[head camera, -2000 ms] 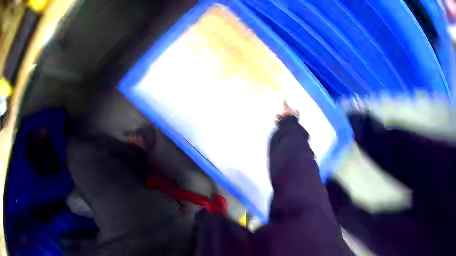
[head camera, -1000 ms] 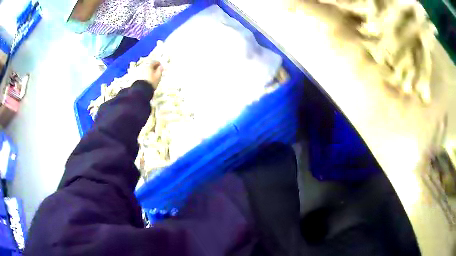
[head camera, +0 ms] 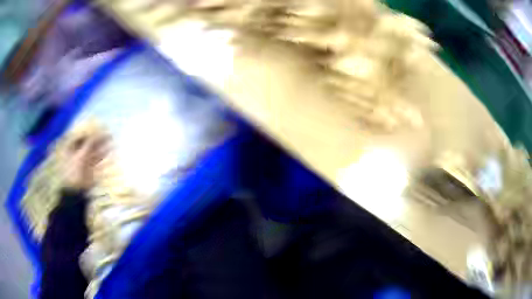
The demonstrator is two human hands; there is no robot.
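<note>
My left hand (head camera: 86,156) is blurred at the left, reaching into a blue crate (head camera: 175,201). The dark sleeve comes up from the bottom left. The hand is over tan figure legs (head camera: 111,204) piled in the crate; its fingers are too smeared to tell whether they hold a leg. A white, translucent plastic liner sheet (head camera: 154,137) covers the crate's other part, right of the hand. My right hand is not in view.
The tan work surface (head camera: 291,111) runs diagonally right of the crate, its edge close to the crate's corner. Tan parts (head camera: 373,87) lie heaped on it, with a blurred brown block-like thing (head camera: 446,187) farther right. A green strip (head camera: 466,70) lies beyond.
The view has swung from a white-filled blue crate to the crate of tan legs, then farther towards the work surface. My left hand stays in the legs crate since a second ago.
</note>
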